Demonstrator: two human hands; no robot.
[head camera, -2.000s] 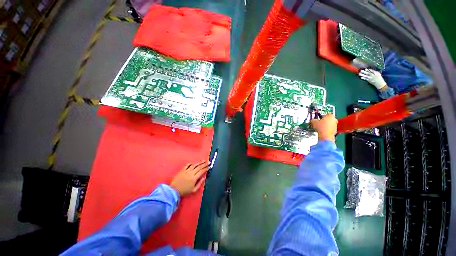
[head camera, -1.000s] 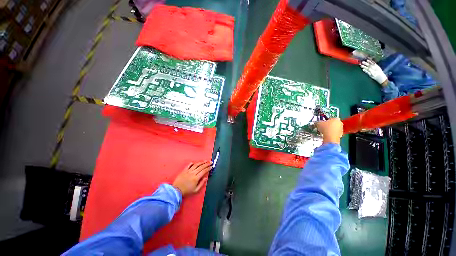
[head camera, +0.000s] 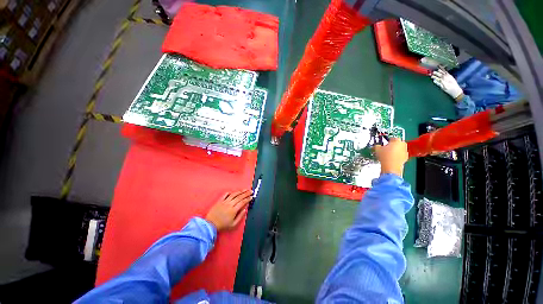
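A green circuit board (head camera: 339, 136), solder side up, lies on a red pad across the belt. My right hand (head camera: 392, 155) is over its right part, fingertips closed on a small dark tool (head camera: 377, 135), too small to name surely. My left hand (head camera: 229, 211) lies palm down on the red foam mat (head camera: 172, 208), fingers spread and empty, fingertips at the mat's right edge beside a slim pale tool (head camera: 256, 188). A second circuit board (head camera: 196, 101), solder side up, lies at the mat's far end, with a white-silver bar showing under its near edge.
Diagonal cutters (head camera: 271, 240) lie at the belt edge. Red-wrapped posts (head camera: 318, 62) stand between and right of the boards. A bag of small parts (head camera: 439, 228), a black tray (head camera: 437, 180) and black totes (head camera: 500, 208) are right. Another person's gloved hand (head camera: 446, 82) is by a far board.
My right hand has shifted slightly to the right over the board since the earliest frame, still holding the dark tool. My left hand has stayed on the mat. The view has shifted slightly.
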